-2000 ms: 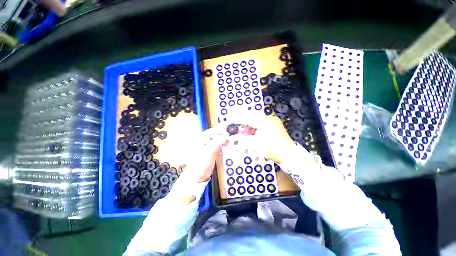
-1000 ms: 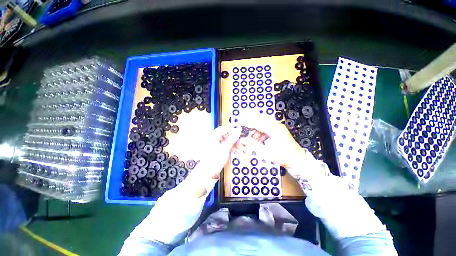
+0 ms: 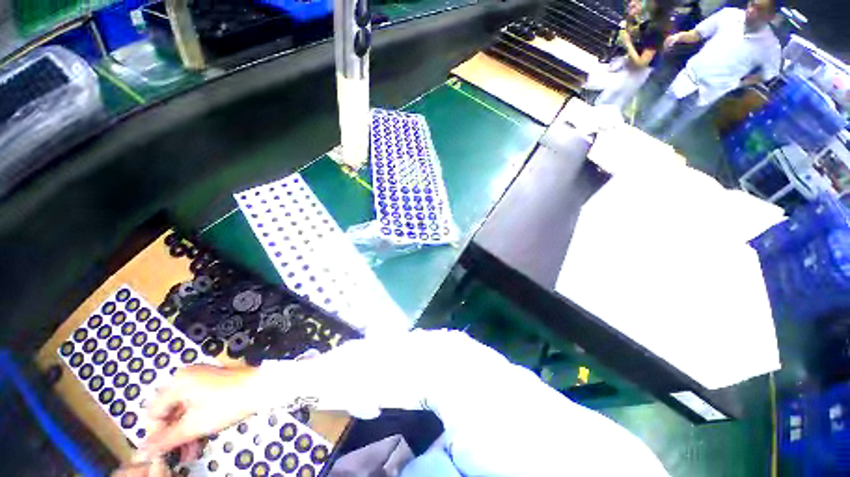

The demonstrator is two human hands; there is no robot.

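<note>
My right hand (image 3: 200, 402) is over the ring sticker sheet (image 3: 118, 352) in the black tray, fingers bent together at the lower left. My left hand (image 3: 140, 469) shows only as fingertips, cut off by the bottom edge, close to the right fingers. A small dark spot shows between them; whether it is a held part is unclear. Dark rings stand in rows on the sheet above and below my right hand, with a bare area beside it. Black round parts (image 3: 244, 300) lie heaped right of the sheet on the tan liner board (image 3: 70, 321).
The blue tray's rim (image 3: 47, 410) shows at lower left. A second sheet (image 3: 308, 242) and spare ring sheets (image 3: 405, 177) lie on the green surface beyond. A pale post (image 3: 353, 102) stands behind them. A dark table (image 3: 531, 210) holds large white sheets (image 3: 671, 270). People (image 3: 727, 47) are at upper right.
The view has swung to the right. The trays and hands now sit at lower left, my left hand is mostly out of view, and the dark table and people have appeared.
</note>
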